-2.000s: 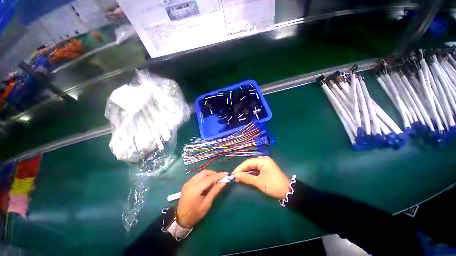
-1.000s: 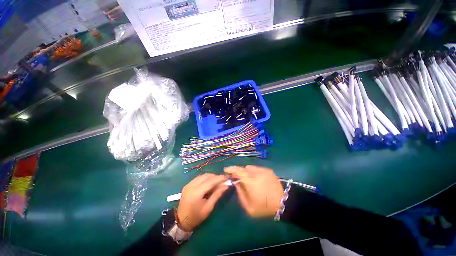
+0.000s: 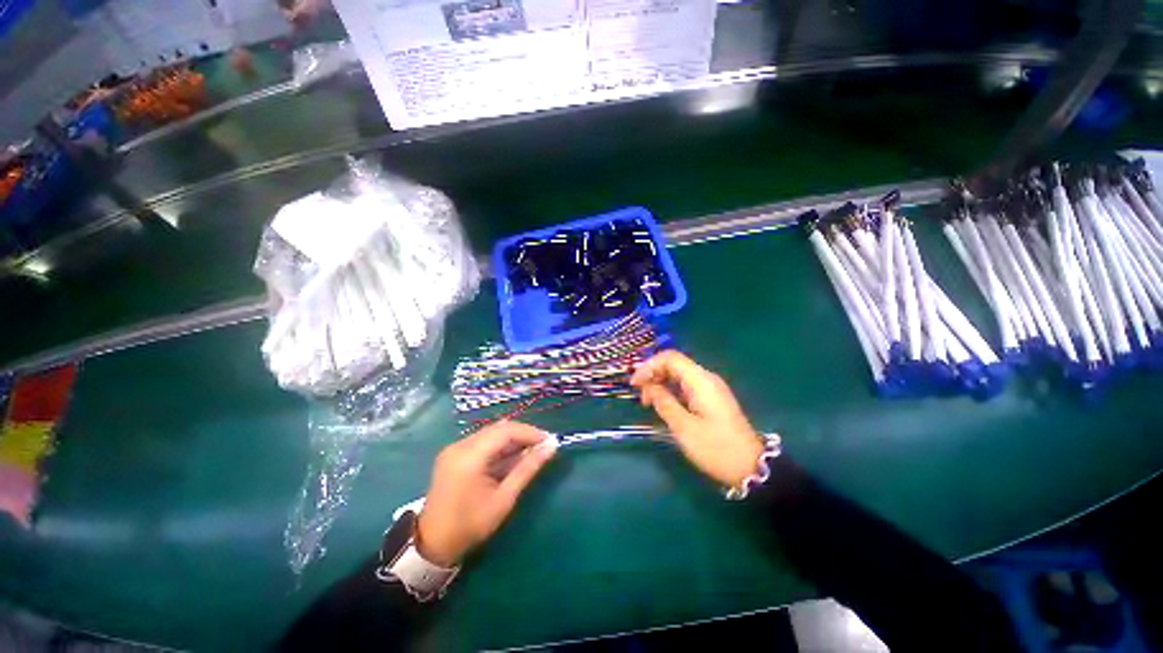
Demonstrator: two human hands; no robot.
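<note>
My left hand [image 3: 475, 495] pinches the end of a white sleeve [image 3: 550, 443], mostly hidden by the hand. Thin wires [image 3: 606, 436] run from it to the right and pass behind my right hand [image 3: 704, 424]. My right fingertips are at the right end of the pile of multicoloured wire leads [image 3: 542, 380]; whether they grip a lead cannot be told. The pile lies just below the blue parts bin [image 3: 508, 327], which holds small black parts with white slivers. The pile's blue connectors are mostly hidden by my right hand.
A clear plastic bag of white sleeves [image 3: 364, 287] lies at left, its tail trailing towards me. Rows of finished harnesses [image 3: 1065, 268] lie at right on the green bench [image 3: 625, 549]. A printed sheet [image 3: 548, 64] hangs behind the rail. Coloured pieces [image 3: 32, 434] lie far left.
My hands were together at the sleeve end; my right hand has moved up and right to the wire pile. The wires now show between the hands. The view has shifted slightly.
</note>
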